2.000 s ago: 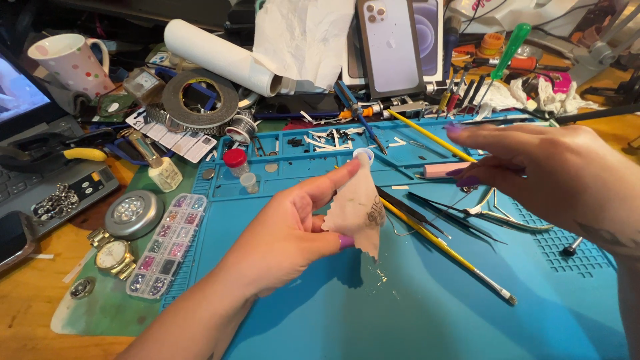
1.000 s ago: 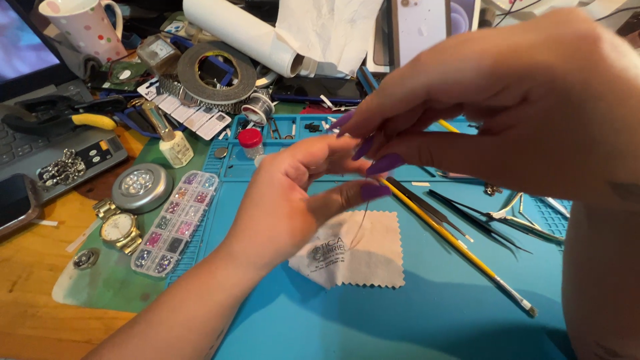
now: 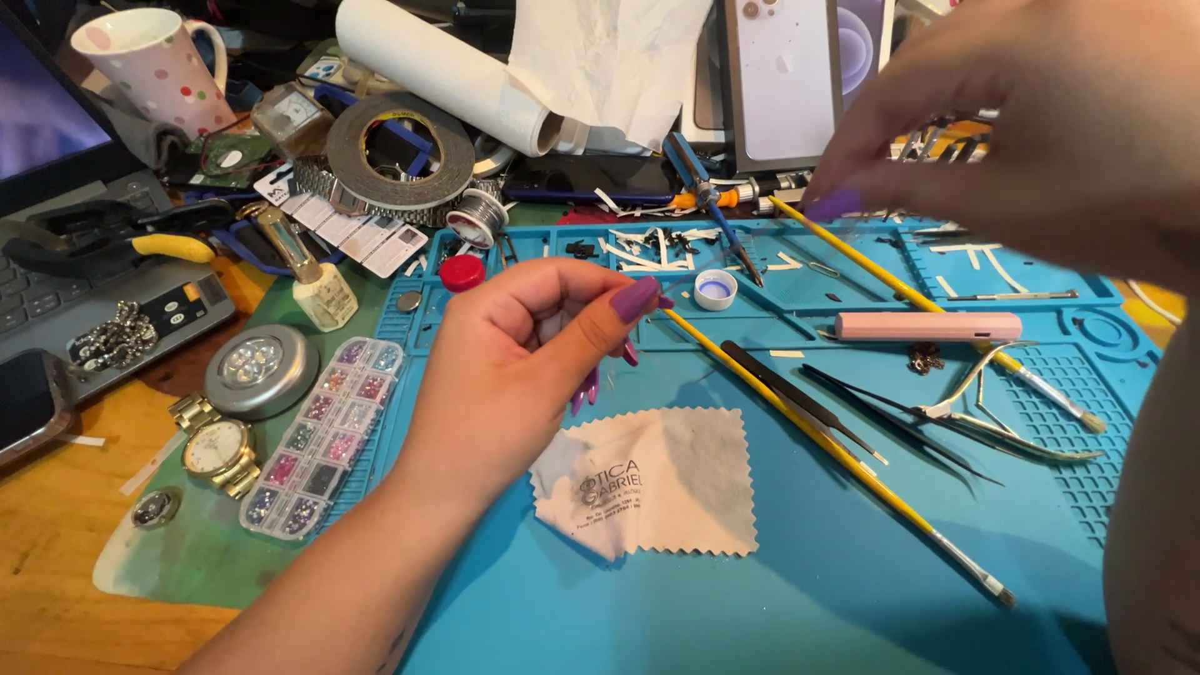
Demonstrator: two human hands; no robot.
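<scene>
My left hand (image 3: 539,361) is raised over the blue silicone work mat (image 3: 825,600), thumb and index finger pinched; whether something fine is between them I cannot tell. Below its fingertips a cleaning cloth (image 3: 689,483) with zigzag edges and printed writing lies partly folded. My right hand (image 3: 1012,141), blurred and close to the camera, is at upper right with fingertips bent together; its contents are unclear. Between the hands stands a small white cap (image 3: 714,290) with a blue inside. Black tweezers (image 3: 797,398) lie beside a yellow brush (image 3: 844,455) right of the cloth.
Golden-handled pliers (image 3: 970,412), a pink stick-shaped device (image 3: 928,326) and another yellow brush (image 3: 862,253) lie at right. At left are a bead case (image 3: 323,436), a gold wristwatch (image 3: 217,448), a round metal tin (image 3: 261,370) and a glass bottle (image 3: 323,295). Behind stand a mug (image 3: 155,70) and a paper roll (image 3: 441,70).
The cloth was in my left hand two seconds ago and now lies on the mat. Since one second ago, my right hand has moved away from my left, up and to the right.
</scene>
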